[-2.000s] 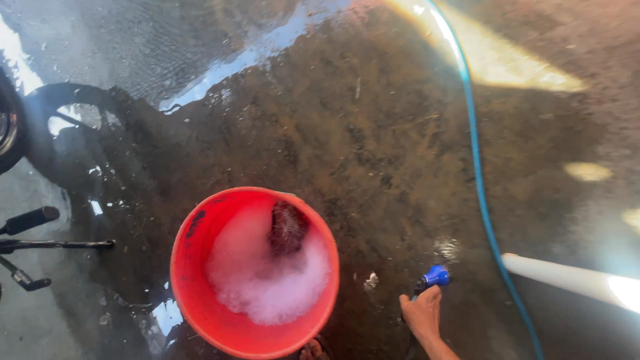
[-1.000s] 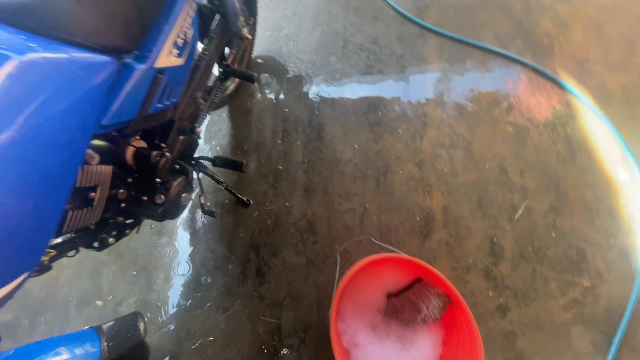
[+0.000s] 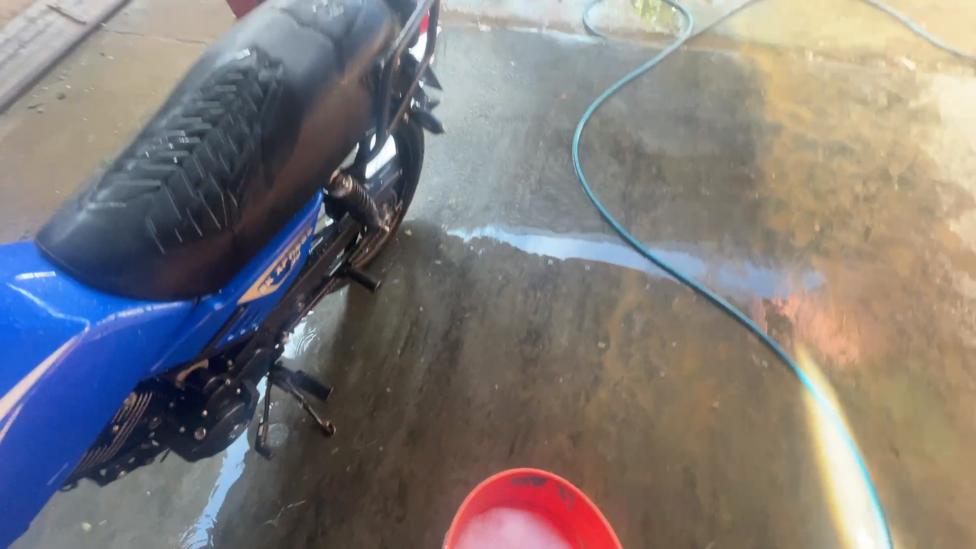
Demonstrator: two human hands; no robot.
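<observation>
Neither my left hand nor my right hand shows in the head view now. A blue motorcycle (image 3: 99, 320) with a wet black seat (image 3: 206, 152) fills the left side. Its side stand and foot pegs (image 3: 305, 385) stick out over the wet floor. At the bottom edge is a red bucket (image 3: 564, 496), cut off by the frame, with white suds (image 3: 512, 530) inside. A teal hose (image 3: 656, 263) runs in a curve across the floor on the right.
Wet concrete (image 3: 534, 366) with puddles and bright reflections lies between the motorcycle and the hose. The hose loops near a raised pale edge at the top. A board-like strip (image 3: 46, 46) lies at the top left.
The view has swung from the bucket to the motorcycle. Two seconds ago a hand was at a blue hose nozzle right of the bucket; both are out of view now.
</observation>
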